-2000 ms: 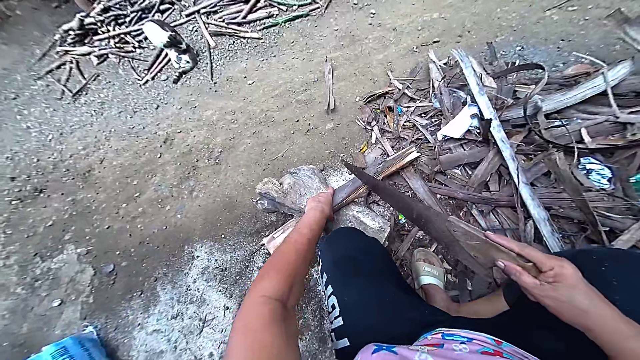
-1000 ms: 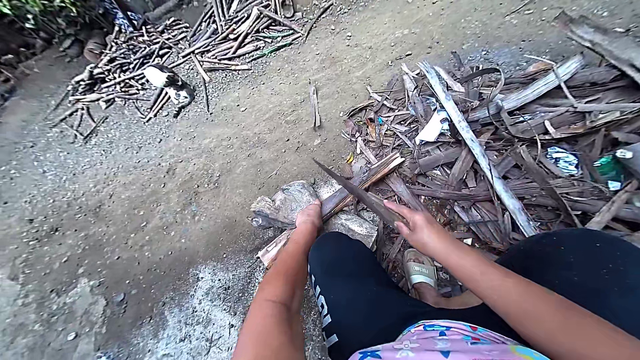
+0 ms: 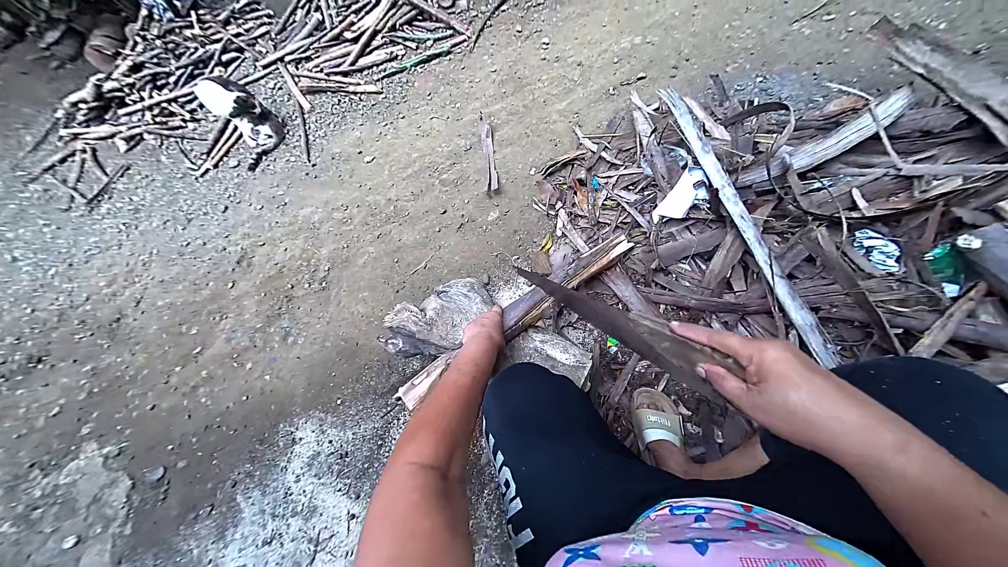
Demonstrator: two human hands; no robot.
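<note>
My left hand (image 3: 483, 331) grips a split length of wood (image 3: 563, 285), which lies slanted across a pale, weathered wood block (image 3: 457, 305). The wood's splintered end points up and to the right. In my right hand (image 3: 752, 376) is a large dark-bladed knife (image 3: 606, 319), held around its wooden handle part. Its pointed tip reaches left, over or close beside the held wood; whether blade and wood touch cannot be told. My fingers hide part of the handle. A paler piece of wood (image 3: 425, 382) lies under my left forearm.
Split wood and bark (image 3: 787, 228) are heaped at the right, with a long grey stick (image 3: 740, 213), white scraps and a green plastic bottle (image 3: 943, 264). A black-and-white animal (image 3: 236, 110) is beside a stick pile (image 3: 346, 39) at the upper left. My sandalled foot (image 3: 659, 425) is near the heap.
One second ago my right hand was closer to the held wood; it has moved back to the right with the knife. My left hand has kept its hold on the wood.
</note>
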